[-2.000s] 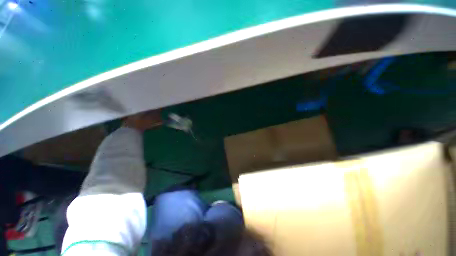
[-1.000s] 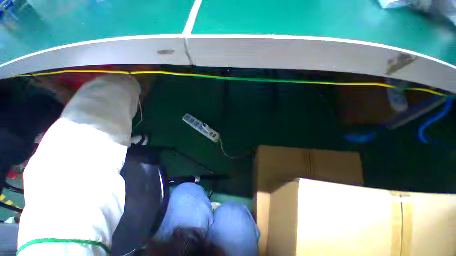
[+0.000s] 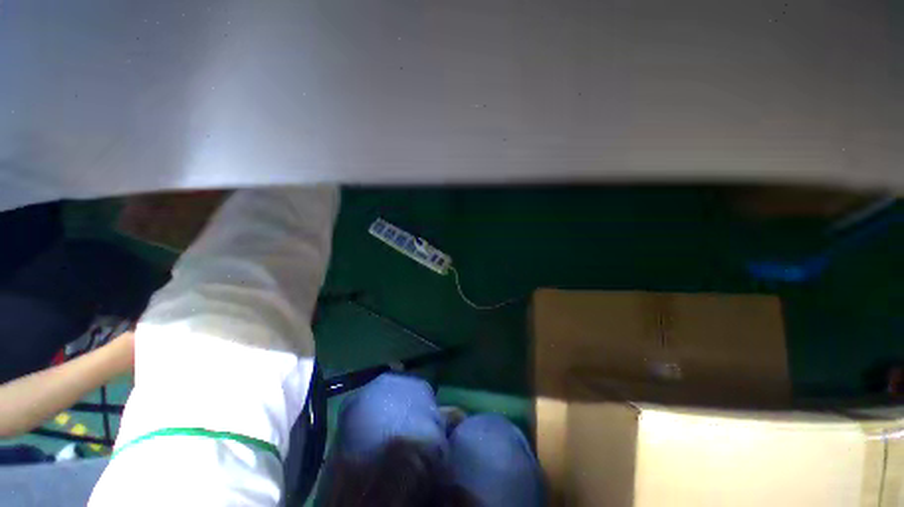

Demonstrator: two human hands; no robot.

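A white sleeve with a green band (image 3: 228, 347), which looks like my left arm, reaches forward from the lower left. Its far end passes beneath the grey bench edge (image 3: 476, 109), so my left hand is hidden. My right hand is out of the picture. A white power strip (image 3: 409, 246) with a thin cord lies on the dark green floor, to the right of the sleeve. It is not touched by anything visible except its cord.
A taped carton (image 3: 852, 460) stands at lower right, with another brown carton (image 3: 659, 342) behind it. My knees in blue jeans (image 3: 491, 460) are at bottom centre. Thin dark metal legs (image 3: 362, 378) stand beside them. Another person's bare forearm (image 3: 69, 386) shows at left.
The view has moved closer to the bench edge, which now fills the top and hides the green surface. The hand seen under the bench two seconds ago is hidden. The bare forearm has appeared.
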